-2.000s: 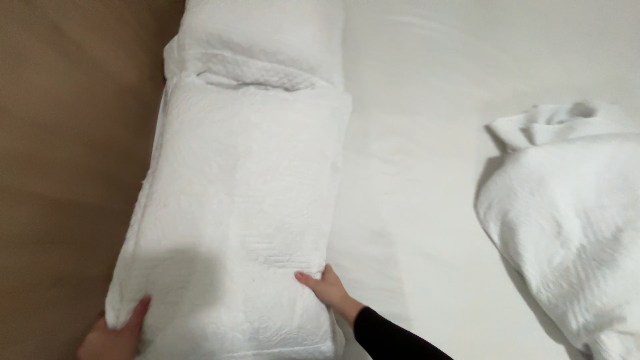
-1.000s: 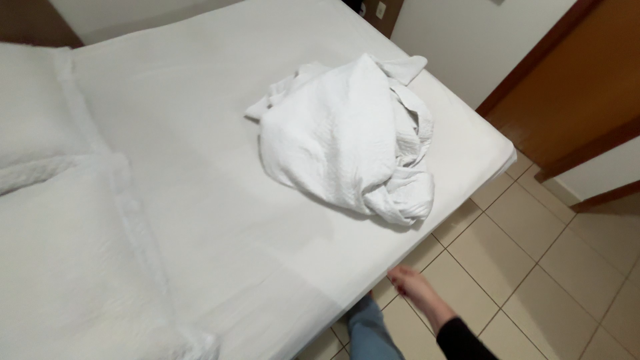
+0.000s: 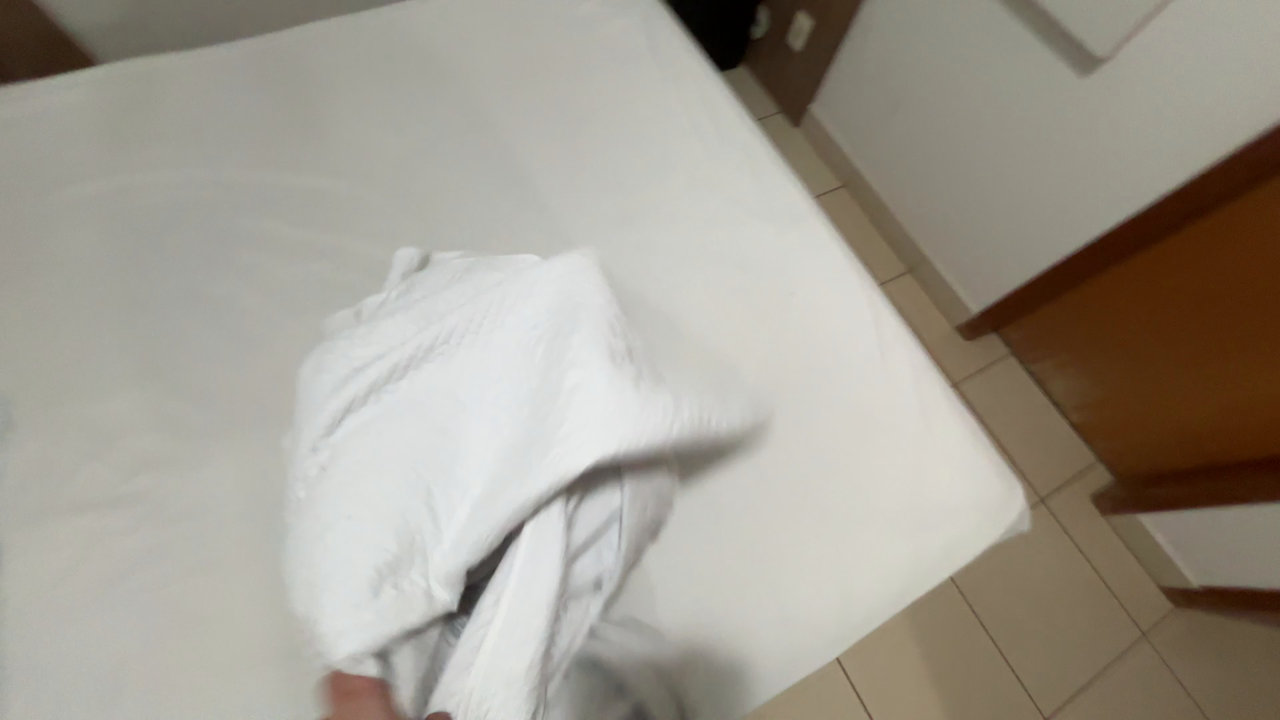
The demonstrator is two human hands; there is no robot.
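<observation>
A bunched white quilted bedspread [image 3: 470,400] lies in loose folds on a bed with a white sheet [image 3: 850,480]. One of its flaps juts out to the right, blurred. At the bottom edge of the view, what looks like my left hand [image 3: 362,695] pinches the near left edge of the bedspread; only blurred fingers show, and the rest is cut off. My right hand cannot be seen.
The bed's corner [image 3: 1020,510] sticks out over a tiled floor [image 3: 1040,600] on the right. Beyond stand a white wall [image 3: 930,150] and a brown wooden door [image 3: 1180,350]. A wall socket [image 3: 799,31] shows at the top.
The view has swung right from the stacked white pillows to the bedspread. The bedspread has moved nearer to me along the bed, and its folds have opened. My hands have left the pillows.
</observation>
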